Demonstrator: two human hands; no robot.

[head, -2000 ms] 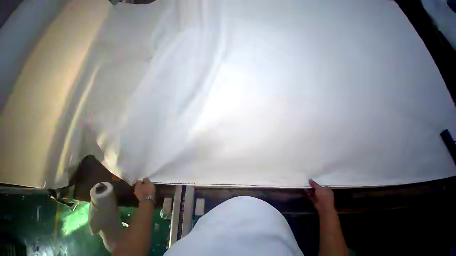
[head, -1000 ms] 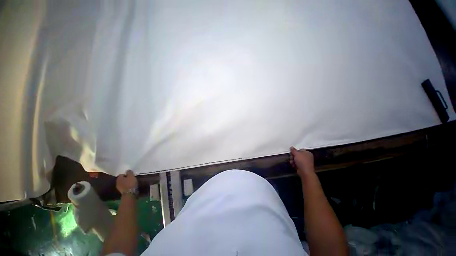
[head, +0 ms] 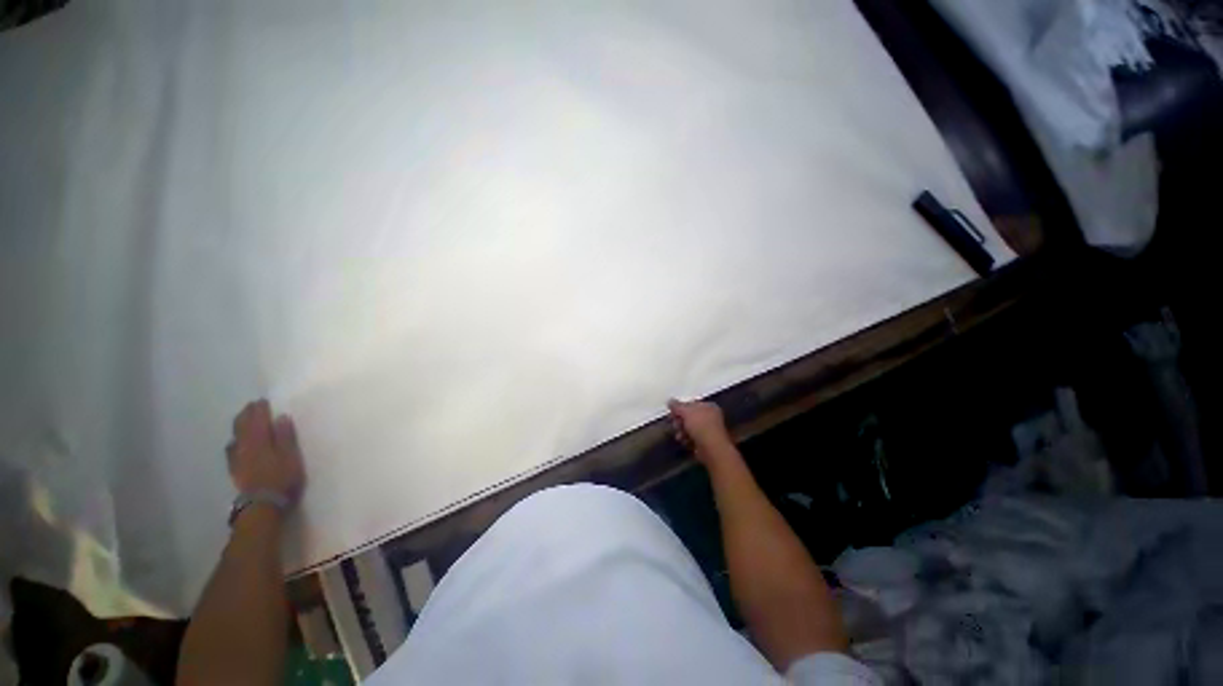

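White fabric point(head: 563, 228) covers the table, its long edge running up to the right along the wearer's side. My left hand point(head: 266, 453) lies on top of the fabric near the left, fingers forward and a little apart, holding nothing. My right hand point(head: 696, 426) pinches the fabric edge at the middle of the near side. A black weight or clamp with a handle point(head: 954, 232) rests on the lay's near right corner.
The brown table edge point(head: 805, 382) runs along the fabric. A pale toothed rail point(head: 360, 614) and a small white roll point(head: 105, 665) show at the lower left. White cloth point(head: 1100, 168) hangs at the upper right. A greyish crumpled pile point(head: 1019, 590) lies at the lower right.
The view has turned right. My left hand has left the fabric edge and moved onto the cloth. My right hand still holds the edge. The black weight shows fully.
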